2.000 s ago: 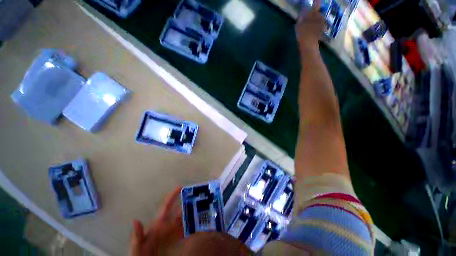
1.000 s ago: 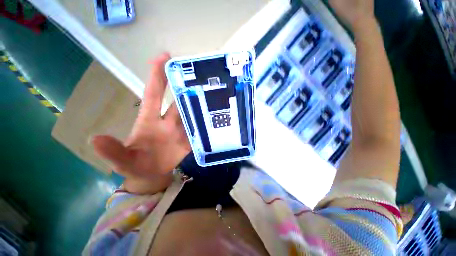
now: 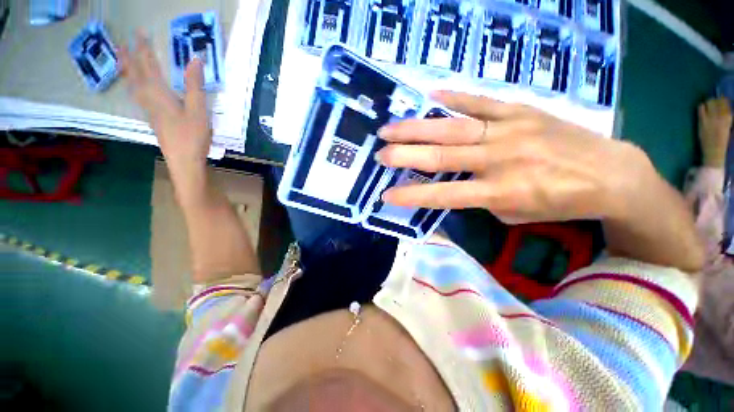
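Note:
Two pale blue-white plastic housings (image 3: pixel 331 153) with black inner pads are side by side in front of my body, tilted, open side towards the camera. My right hand (image 3: pixel 515 157) holds them, its fingers lying across the right housing and partly covering it. My left hand (image 3: pixel 173 109) is over the near edge of the tan cardboard (image 3: pixel 137 60), fingers apart. Its thumb overlaps a loose housing (image 3: pixel 211 68) there; whether they touch cannot be told. Another housing (image 3: pixel 96 58) lies left of its fingertips.
Rows of housings (image 3: pixel 445 36) lie on a white sheet (image 3: pixel 286 88) ahead and to the right. Stacked white sheets (image 3: pixel 80 121) show under the cardboard. Red stools (image 3: pixel 40 173) stand below the bench at both sides. Another person's hand (image 3: pixel 714 129) is at the far right.
The view has shifted. My right hand has come back from its forward reach and now holds two housings together; one second ago a single housing was in clear view. My left hand has moved forward over the cardboard.

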